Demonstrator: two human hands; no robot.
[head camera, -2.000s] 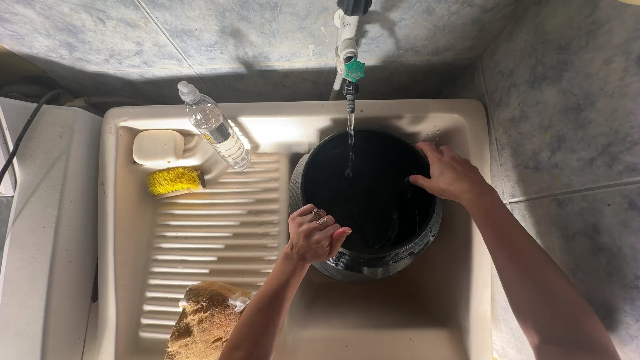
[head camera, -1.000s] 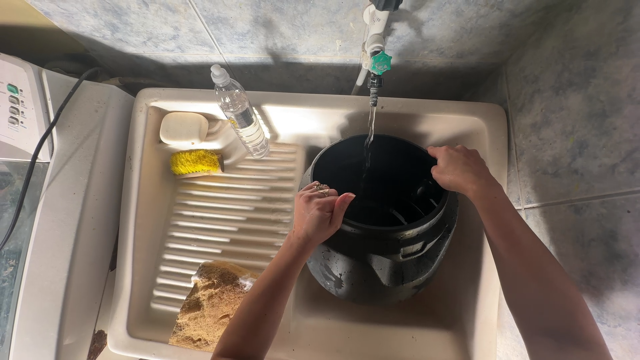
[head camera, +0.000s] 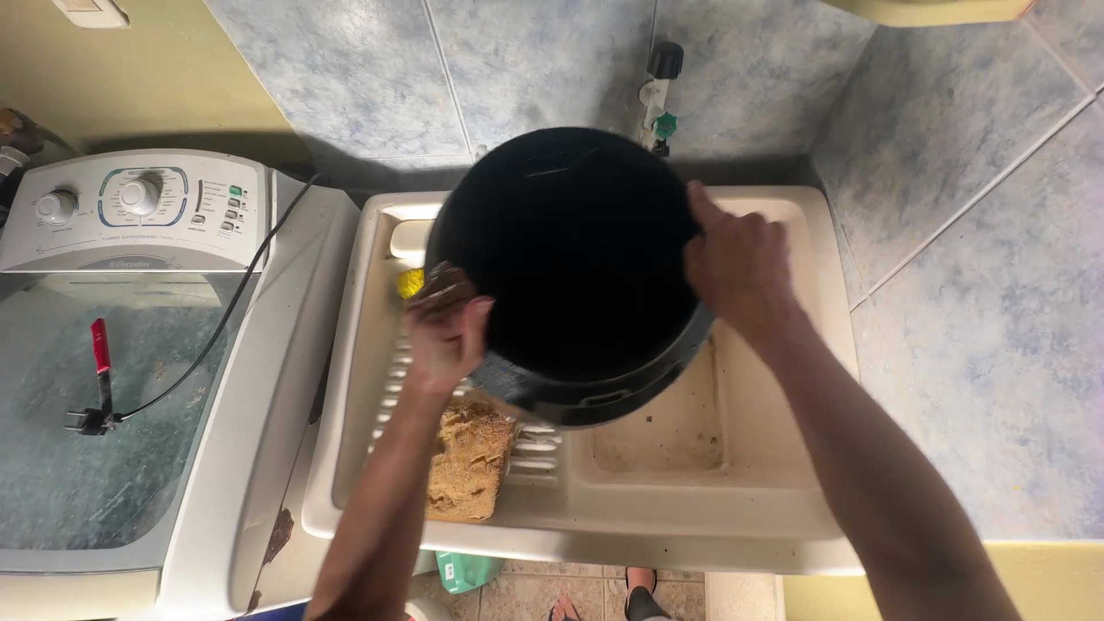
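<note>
A large round black pot or bucket (head camera: 578, 259) is held up above the cream laundry sink (head camera: 776, 517), its dark mouth facing the camera. My left hand (head camera: 447, 332) grips the rim on the left side; rings show on its blurred fingers. On the right side of the rim, my right hand (head camera: 742, 263) is closed around the edge. The wall tap (head camera: 660, 103) with its green knob is just behind the pot, and no stream of water shows under it. What the pot holds inside is too dark to tell.
A yellow scrubber (head camera: 410, 283) and a whitish soap-like block (head camera: 412, 239) lie at the sink's left. A brown fibrous block (head camera: 470, 461) rests on the ribbed washboard. Left stands a washing machine (head camera: 293, 345), with a red-handled knife (head camera: 102, 345) and a black plug (head camera: 89, 421) on its lid.
Both hands have raised the pot out of the basin, toward the camera and to the left over the washboard. The water stream seen earlier no longer shows. The view has shifted widely.
</note>
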